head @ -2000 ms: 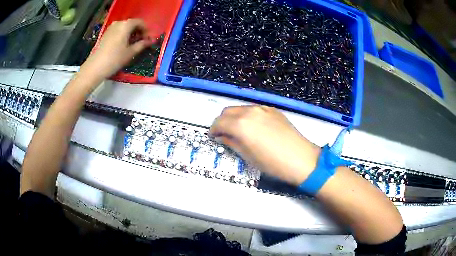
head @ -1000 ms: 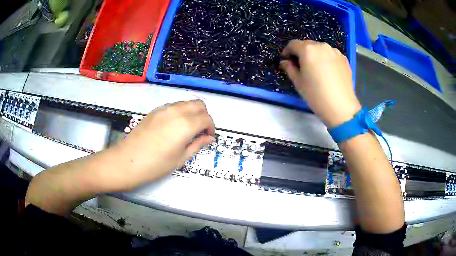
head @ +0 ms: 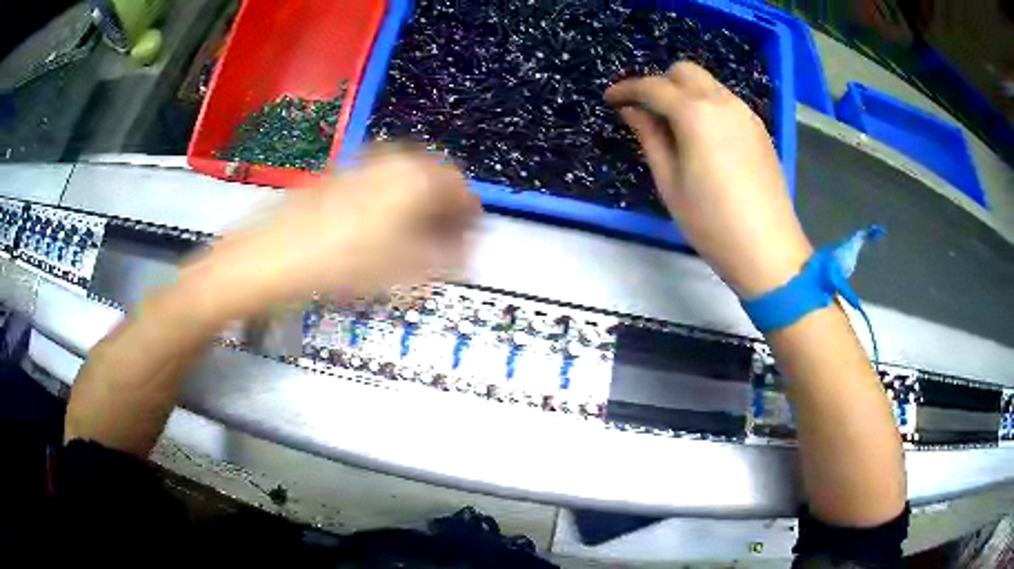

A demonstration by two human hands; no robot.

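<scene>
A white PCB panel (head: 456,350) with blue and dark parts lies in the conveyor rail. My left hand (head: 378,228), bare and blurred, is above the rail near the blue bin's lower left corner; its fingertips are unclear. My right hand (head: 712,156), with a blue wrist strap (head: 795,298), is over the blue parts bin (head: 534,208) heaped with tiny dark parts with shiny leads. Its thumb and index finger are apart and I see no part between them. The red parts bin (head: 295,45) holds small green components (head: 291,131) at its near end.
More panels lie in the rail at far left (head: 50,241) and right, behind my right forearm. A small blue bin (head: 914,139) stands at the upper right beside a dark grey belt (head: 856,211). A lime-green object (head: 145,45) is at the upper left.
My left hand has moved from the red bin to the panel, then up off it. My right hand has moved from the panel into the blue bin. The panel has shifted slightly right in view.
</scene>
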